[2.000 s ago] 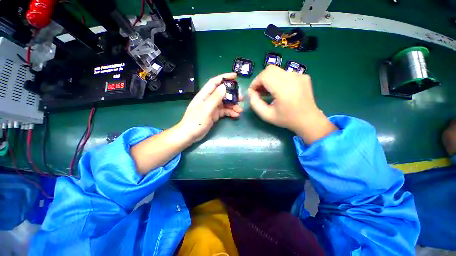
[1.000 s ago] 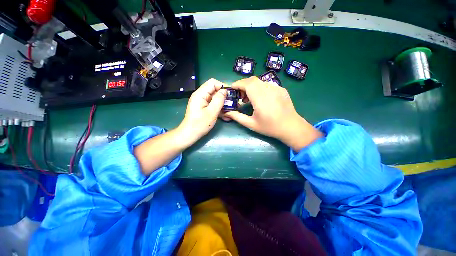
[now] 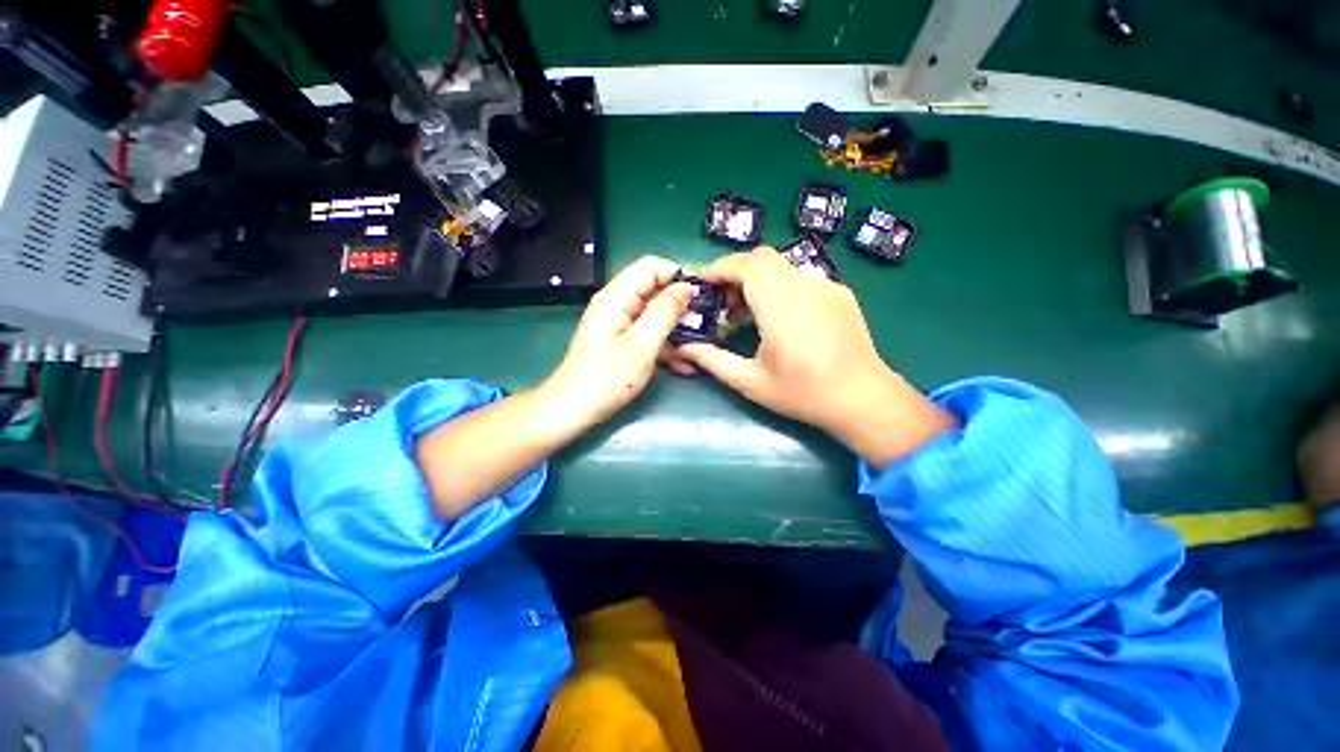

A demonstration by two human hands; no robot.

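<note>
A black smartwatch housing (image 3: 697, 313) with pale patches inside is held between both hands above the green bench. My left hand (image 3: 623, 335) grips its left side with thumb and fingers. My right hand (image 3: 794, 338) holds its right side, with fingers at the upper edge and thumb below. The fingertips hide parts of the housing. Several similar open housings (image 3: 882, 234) lie just beyond my hands; one is partly hidden behind my right hand.
Black parts with orange flex cables (image 3: 873, 149) lie farther back. A black test fixture (image 3: 353, 250) with a red-handled clamp (image 3: 182, 37) and a vented box (image 3: 66, 221) stand left. A solder wire reel (image 3: 1215, 243) stands right. A pale rail (image 3: 735, 91) crosses behind. Another person's hand (image 3: 1320, 453) shows at right.
My right hand came in from the right and took hold of the housing, uncovering the loose housings behind it. The whole view has since shifted slightly, showing more beyond the rail.
</note>
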